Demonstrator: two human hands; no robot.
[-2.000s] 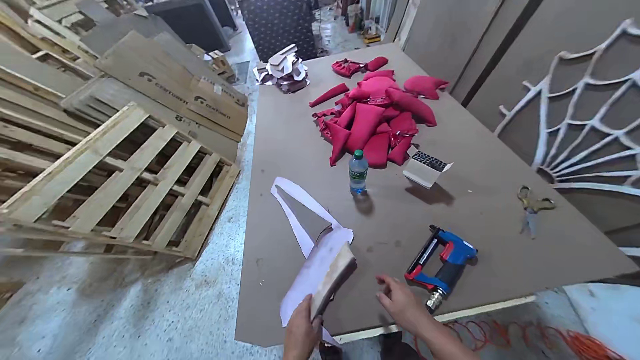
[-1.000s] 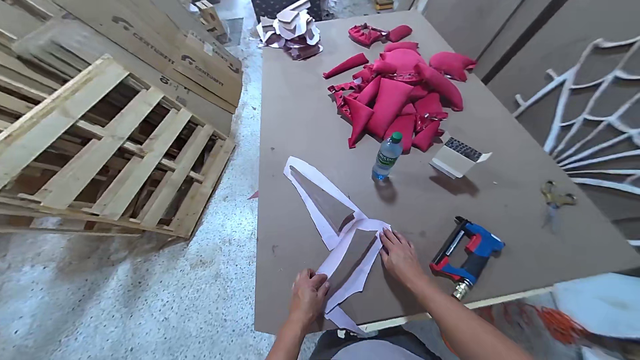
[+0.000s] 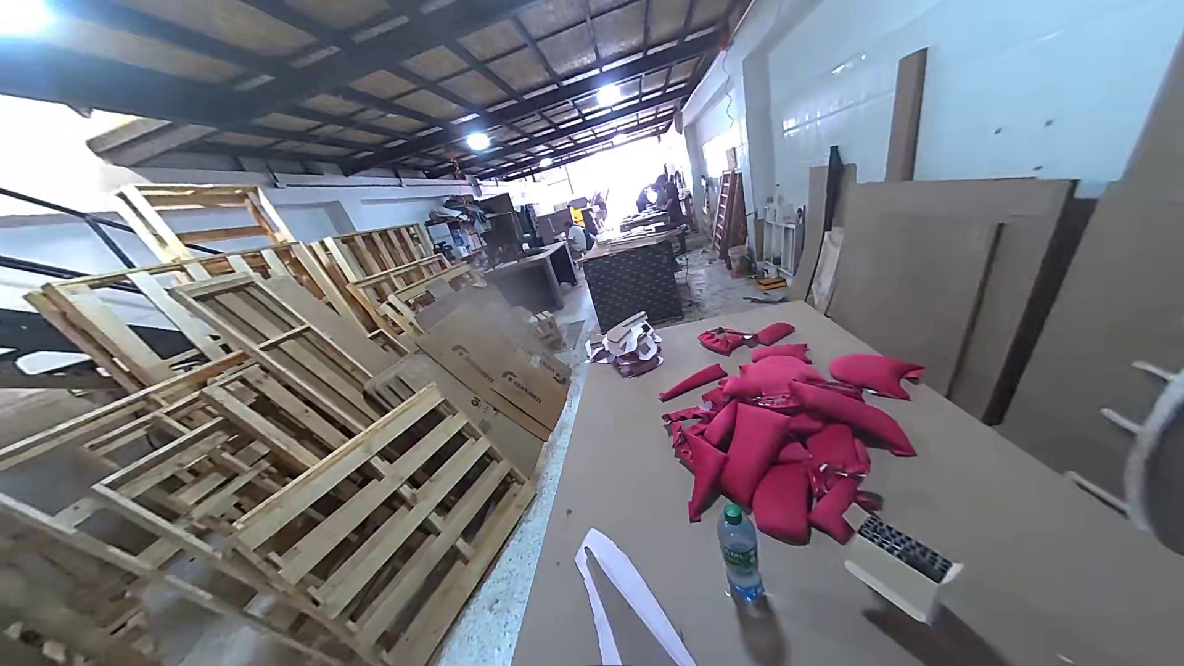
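Neither my left hand nor my right hand shows in the head view. At the bottom of the brown-topped table (image 3: 578, 462) lies a cut strip of pale fabric (image 3: 622, 578) bent into a narrow loop, its lower part cut off by the frame. To its right a plastic bottle with a green cap (image 3: 740, 555) stands upright. An open carton of staples (image 3: 902, 566) sits right of the bottle. Behind them is a heap of red padded fabric pieces (image 3: 758, 444). A pile of pale and dark scraps (image 3: 629, 345) lies at the far left corner.
Wooden pallets (image 3: 388, 518) and flat cardboard boxes (image 3: 499, 370) lean at the left of the table. Brown boards (image 3: 925, 277) stand along the right wall. Another dark-sided table (image 3: 634, 282) is beyond the far end, with people (image 3: 578, 239) in the distance.
The view has swung up strongly toward the room. Both hands, which were on the pale fabric strip a second ago, are out of view, as are the staple gun and scissors.
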